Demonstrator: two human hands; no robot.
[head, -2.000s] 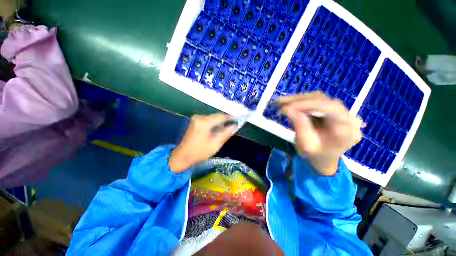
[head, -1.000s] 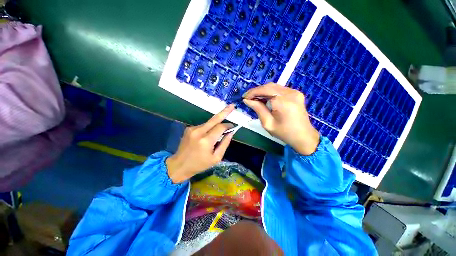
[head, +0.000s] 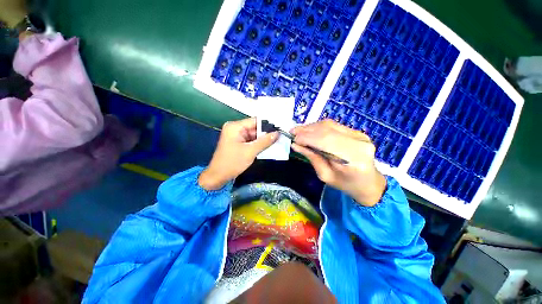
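My left hand (head: 239, 148) holds a small white backing sheet (head: 274, 111) by its left edge, over the near edge of the tray. Black adhesive pads (head: 268, 126) sit on the sheet near my left thumb. My right hand (head: 342, 155) holds thin tweezers (head: 324, 154), their tip at the sheet beside the black pads. Whether the tip grips a pad cannot be told. The white tray (head: 318, 98) has three sections of glossy blue parts (head: 267, 40) with dark round centres. The sheet hides part of the tray's near edge.
The tray lies on a green bench (head: 148, 35). A person's pink sleeve (head: 56, 113) is at the left. White-grey equipment (head: 481, 276) stands at the lower right. A pale object (head: 528, 74) lies at the far right. A brown carton (head: 77, 255) is at the lower left.
My right hand with the tweezers has moved from the blue parts back to the white sheet. My left hand has turned the sheet so its face shows.
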